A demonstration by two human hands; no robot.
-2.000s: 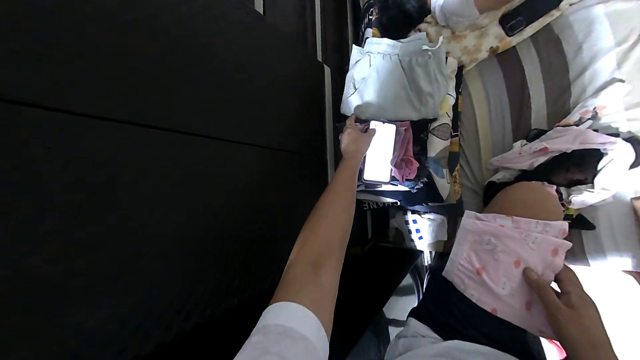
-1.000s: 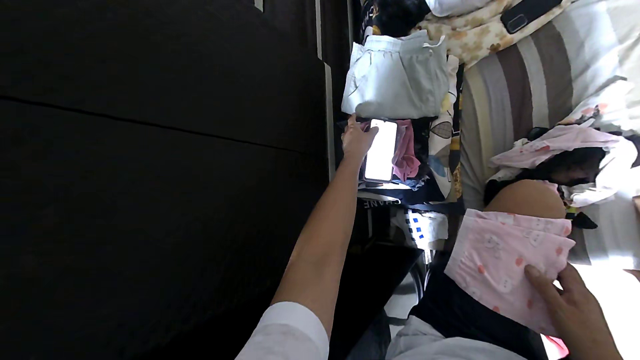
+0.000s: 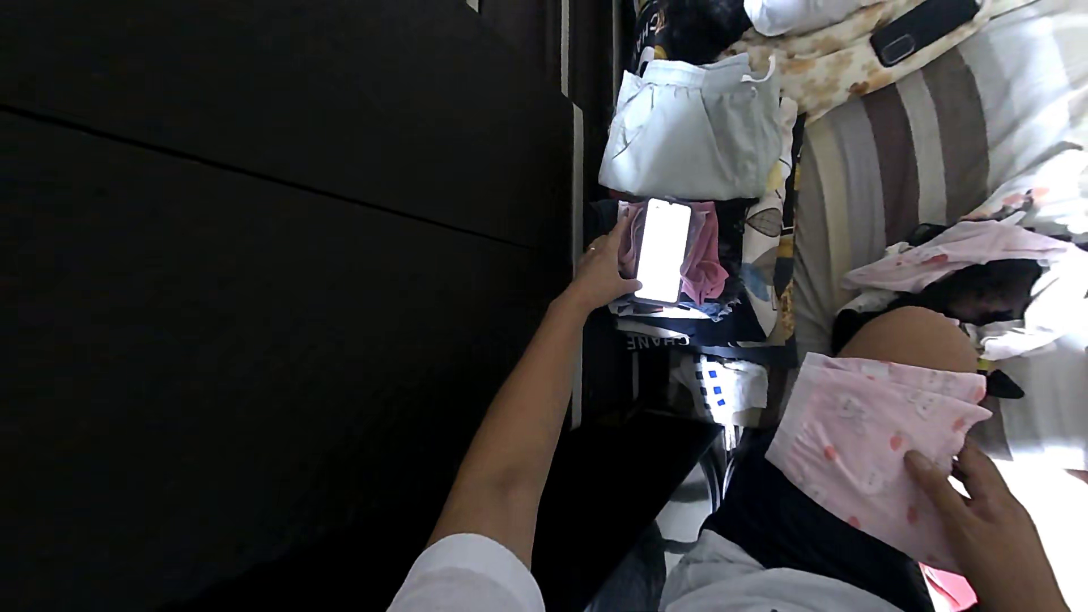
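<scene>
At the left edge of a lit smartphone (image 3: 664, 252), my left hand (image 3: 605, 270) has its thumb at the lower corner and its fingers on folded clothes. The phone lies on a small pile with a pink garment (image 3: 704, 265); whether the hand grips it is unclear. Just beyond the phone are folded pale grey drawstring shorts (image 3: 693, 127). Over my lap, my right hand (image 3: 977, 501) pinches the edge of a pale pink printed garment (image 3: 867, 442) between thumb and fingers. The cloth is spread over my thigh.
A dark panel (image 3: 280, 297) fills the left side. To the right is a striped bed sheet (image 3: 914, 161) with a heap of pink and white clothes (image 3: 977, 255). A black phone (image 3: 922, 30) lies on a patterned cloth at the top. White cloth with blue squares (image 3: 722, 387) is below the pile.
A dark-haired head and white sleeve at the top edge have shifted slightly since the oldest frame, where a forearm showed. Both of my hands stay in nearly the same places.
</scene>
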